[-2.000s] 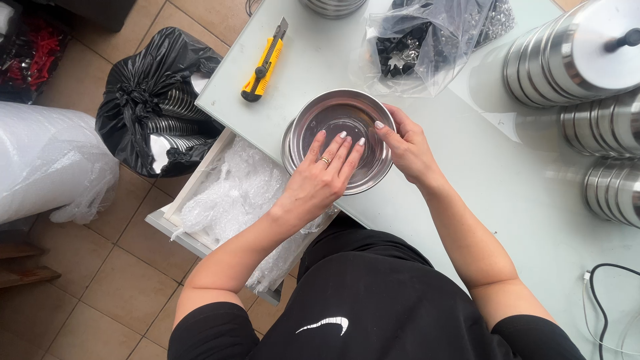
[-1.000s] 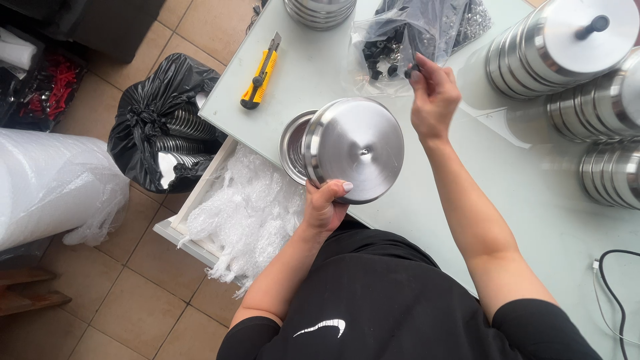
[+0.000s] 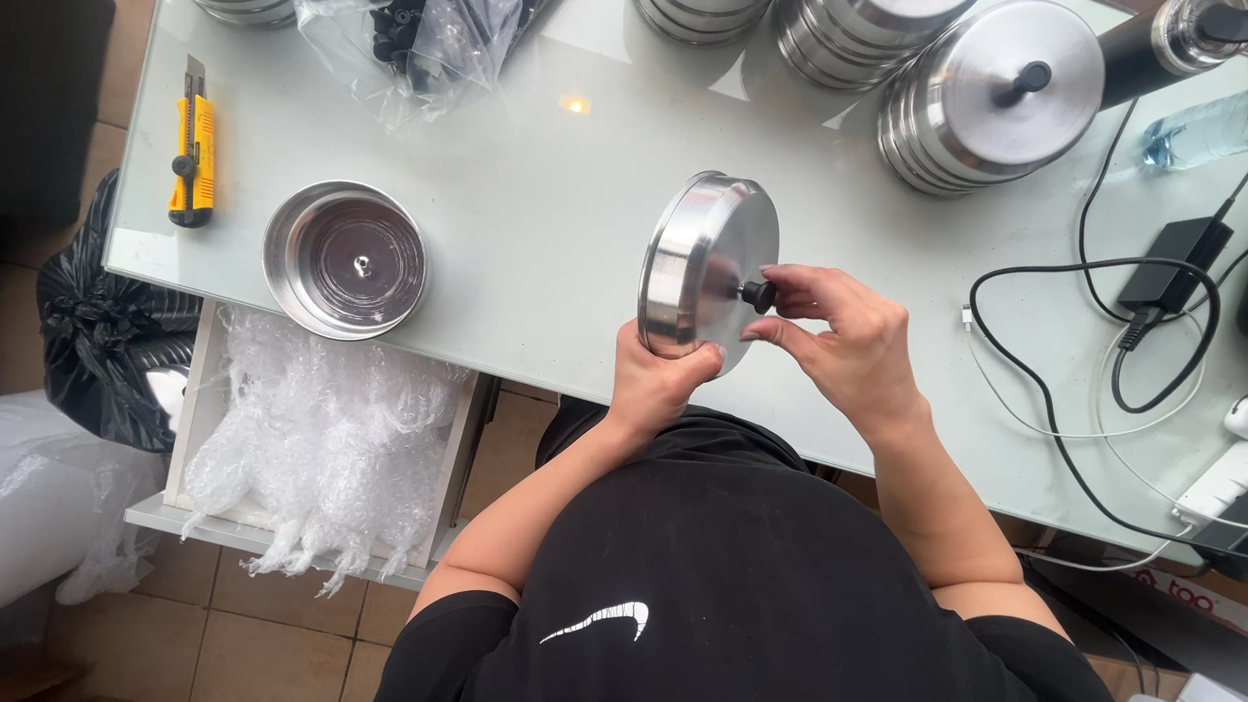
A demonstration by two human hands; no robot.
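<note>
My left hand (image 3: pixel 658 380) grips the lower rim of a round brushed-metal lid (image 3: pixel 707 263), tilted on its side above the glass-topped table. At the centre of the lid's face is a black knob (image 3: pixel 758 296), with the fingers and thumb of my right hand (image 3: pixel 838 331) around it. Left of my hands, a round metal bowl (image 3: pixel 345 260) stands near the table's front edge. Beyond it lies a yellow utility knife (image 3: pixel 193 146) with its blade out. A clear plastic bag (image 3: pixel 429 49) of black knobs is at the back.
Stacked metal containers (image 3: pixel 994 97) with a knobbed lid stand at the back right. Black and white cables (image 3: pixel 1043 370) and a power adapter (image 3: pixel 1175 263) lie on the right. Below the front edge, an open drawer (image 3: pixel 185 419) holds bubble wrap (image 3: pixel 322 439). A black bag (image 3: pixel 97 331) is beyond it.
The lid has moved right, away from the bowl, and is now tilted on its side. My right hand has come from the plastic bag to the lid's centre. The view has shifted right.
</note>
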